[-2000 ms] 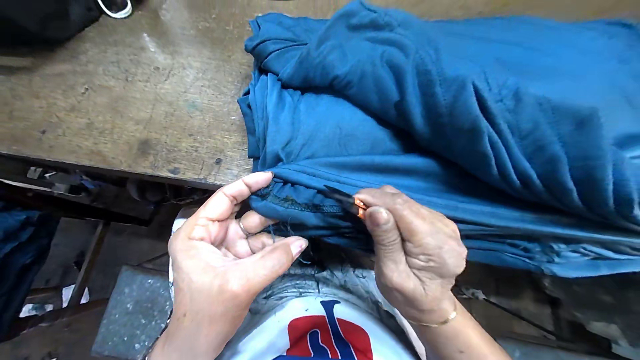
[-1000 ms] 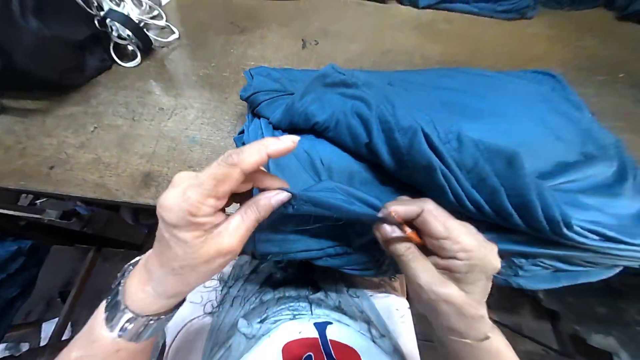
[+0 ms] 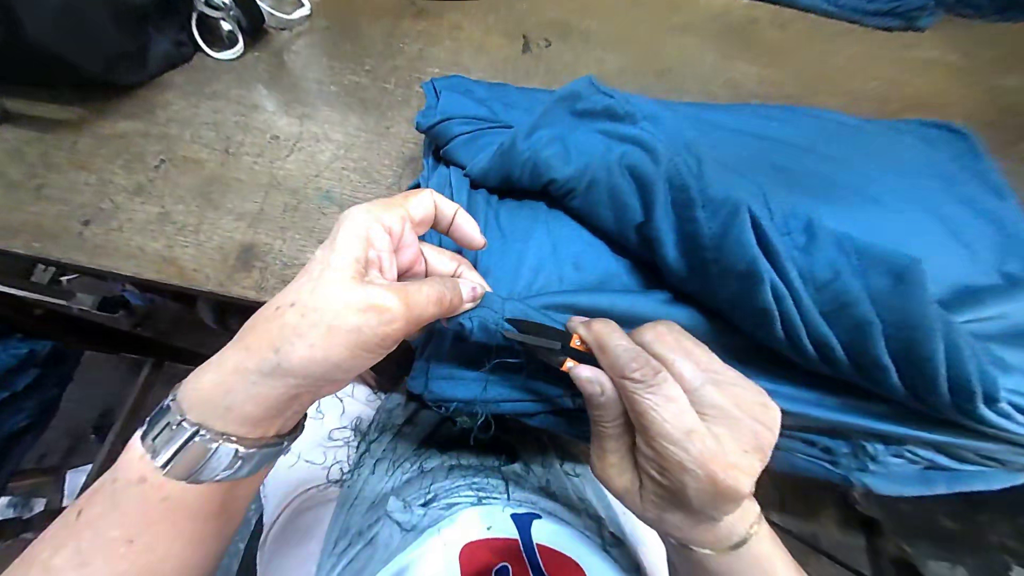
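Observation:
Blue fabric [image 3: 768, 208] lies in a thick folded pile along the table's near edge. My left hand [image 3: 400, 280] pinches a bit of its seam between thumb and a finger, with the index finger raised. Thread snips [image 3: 544, 338] with black blades and orange parts sit in my right hand [image 3: 680, 416], the slightly parted blades pointing left over the cloth, just right of my left fingertips. Loose threads [image 3: 480, 420] hang from the near edge of the fabric.
The wooden table [image 3: 200, 184] spans the view. A black bag [image 3: 88, 40] and white rings [image 3: 220, 32] lie at the far left. More blue cloth [image 3: 872, 10] is at the back right, and dark blue cloth [image 3: 32, 400] hangs low at the left. Thread scraps cover my lap [image 3: 448, 464].
The snips, mostly hidden in my right hand one second ago, now show their blades beside the pinched seam. My left fingers remain at the fabric's left end.

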